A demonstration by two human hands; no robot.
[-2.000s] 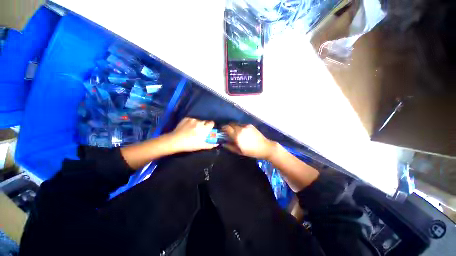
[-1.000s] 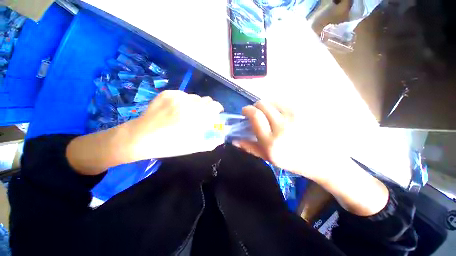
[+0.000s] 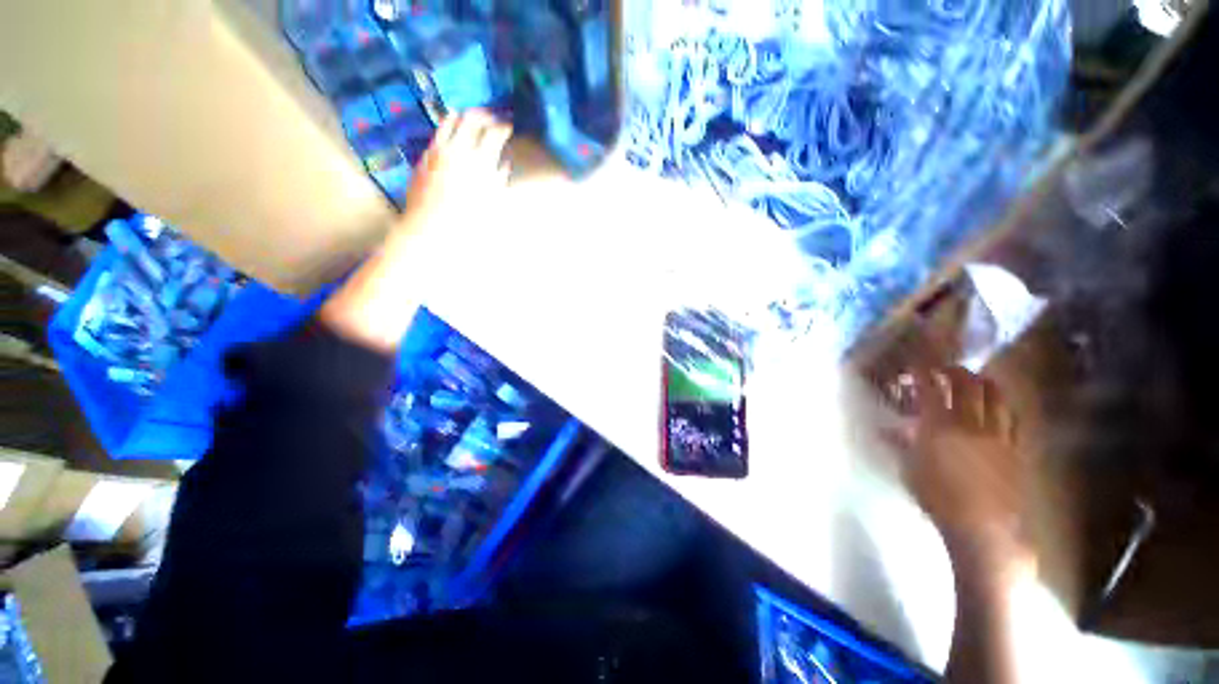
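My left hand [image 3: 452, 181] is at the near edge of the supply carton of blue packs [image 3: 388, 114], at the upper left. Its fingertips point at the packs, and glare hides whether they hold one. My right hand [image 3: 965, 461] is at the left edge of the right-hand carton [image 3: 1069, 494], its fingers blurred near some shiny clear plastic. I cannot tell whether it holds anything. A large tangled heap of pale coiled cables [image 3: 829, 120] lies under clear plastic at the back of the table.
A smartphone [image 3: 705, 414] lies on the white tabletop [image 3: 575, 294], partly under plastic. A blue tote of packs [image 3: 448, 468] stands below the table edge, with another tote [image 3: 161, 321] beyond. A small blue basket [image 3: 829, 655] is at the bottom. White scrap [image 3: 1000, 314] sits on the right carton's edge.
The view has shifted towards the back of the table. My hands, earlier together over my lap with a pack, have parted, left to the supply carton and right to the right-hand carton.
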